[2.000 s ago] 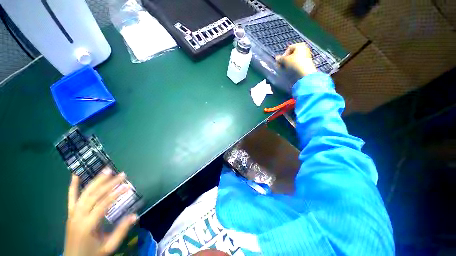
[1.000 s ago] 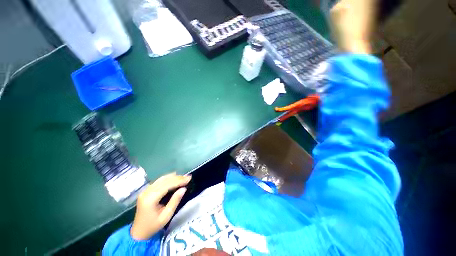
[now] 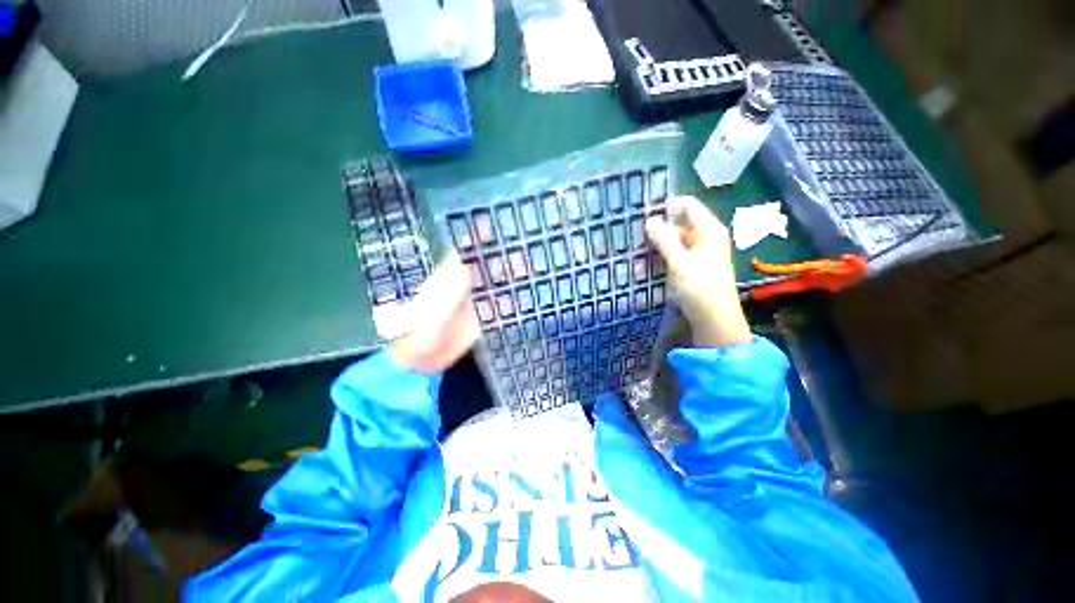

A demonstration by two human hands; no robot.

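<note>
A clear die-cut sheet point(image 3: 566, 283) with a grid of small black frames is held up in front of my chest, over the bench's front edge. My left hand point(image 3: 441, 316) grips its left edge. My right hand point(image 3: 698, 265) grips its right edge, with thumb and finger near the upper corner. A pile of part strips point(image 3: 387, 236) lies on the green bench just left of the sheet. The sheet stack in its plastic bag point(image 3: 861, 159) lies at the bench's right side.
A blue bin point(image 3: 424, 108) with a thin tool stands behind the strips. A white bottle point(image 3: 734, 139), a white scrap point(image 3: 760, 224) and orange-handled cutters point(image 3: 811, 277) are at the right. A black tray point(image 3: 684, 59) and a plastic bag point(image 3: 568, 50) are at the back.
My right hand has come back from the bagged stack side. Both hands now hold a gridded sheet between them. The view has turned, so the bench things appear further right.
</note>
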